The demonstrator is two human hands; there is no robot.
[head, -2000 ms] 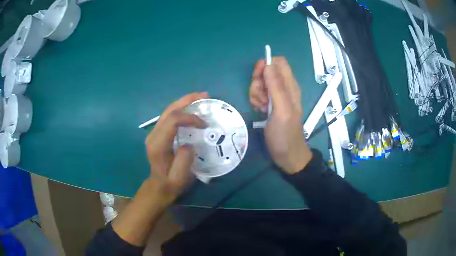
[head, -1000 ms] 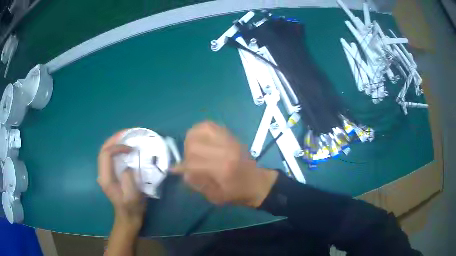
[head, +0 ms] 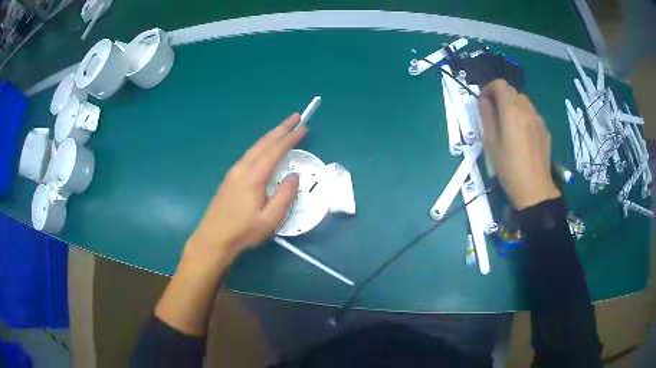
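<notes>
A white round camera housing (head: 306, 198) lies on the green bench, its open side up and its squarish block to the right. One white antenna (head: 311, 111) sticks out above it and another white rod (head: 314, 261) slants out below. My left hand (head: 248, 187) is at the housing's left side, fingers straight and apart, thumb over its inside; touch is hard to judge. My right hand (head: 516, 144) is over the black cable bundle (head: 489, 68), covering much of it. Its fingertips point down and what they hold is hidden. White antennas (head: 458, 183) lie left of it.
Several white housings (head: 74, 167) stand at the left end. A second pile of thin white rods (head: 600, 122) lies at the far right. A loose black cable (head: 403, 248) runs to the front edge. A pale rail (head: 360, 20) crosses the back; blue bins (head: 32, 269) are at left.
My right hand has left the housing and moved right to the cable bundle. The housing now lies turned, its block to the right. My left hand has opened out beside it. The view has shifted.
</notes>
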